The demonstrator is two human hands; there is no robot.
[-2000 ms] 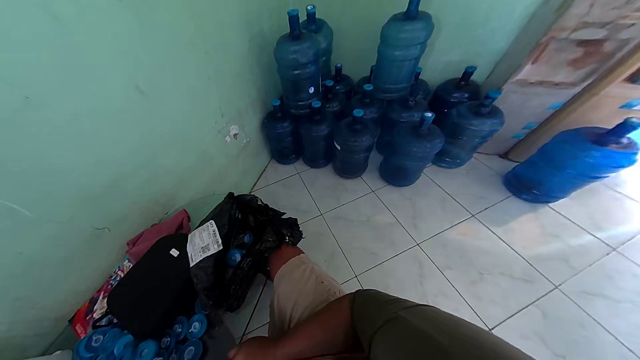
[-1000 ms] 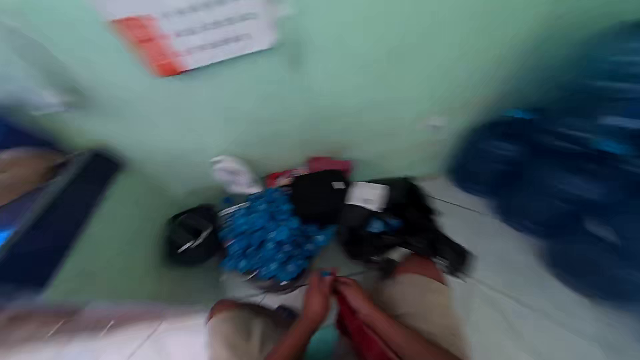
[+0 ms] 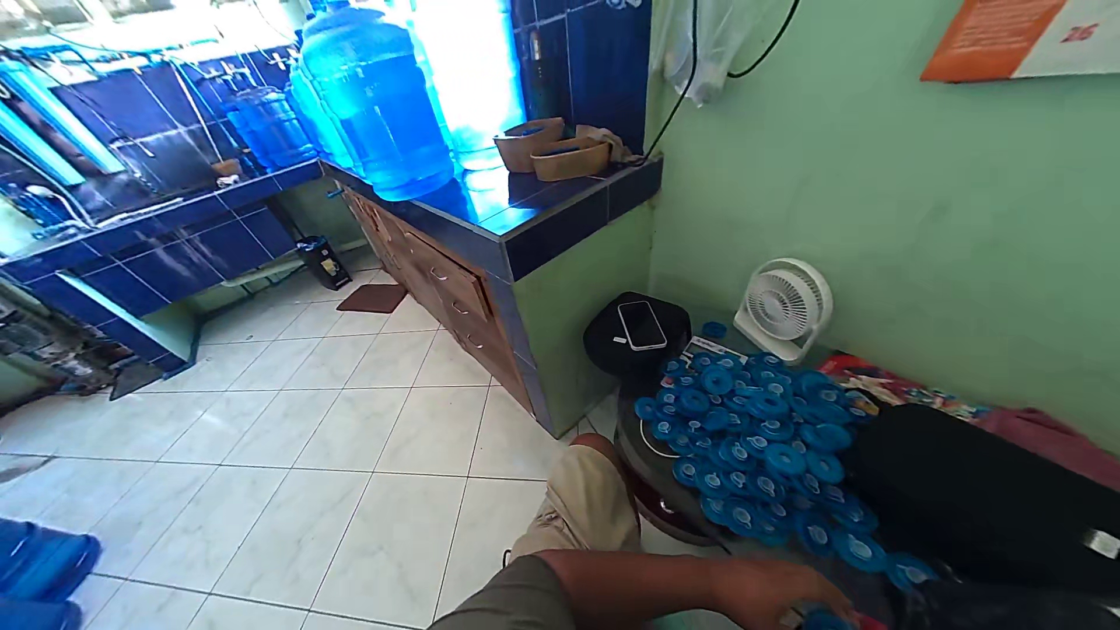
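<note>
My left hand [image 3: 783, 597] is at the bottom edge, right of centre, its fingers closed on a blue plastic bottle cap [image 3: 827, 619] that is partly cut off by the frame. Something red shows beside the fingertips. Just above the hand, a large heap of blue plastic water-jug caps [image 3: 761, 437] covers a low dark round surface [image 3: 643, 455]. My right hand is out of the picture. Black fabric [image 3: 971, 481] lies to the right of the caps.
A small white fan [image 3: 783, 306] stands by the green wall. A smartphone [image 3: 642, 325] rests on a round black case [image 3: 604, 346]. The tiled counter [image 3: 560, 223] holds large blue water jugs [image 3: 376, 105] and brown containers [image 3: 570, 160]. More blue jugs [image 3: 44, 560] lie at lower left.
The view has swung left to the counter and floor. Both hands showed together near the caps one second ago; now only my left hand is visible.
</note>
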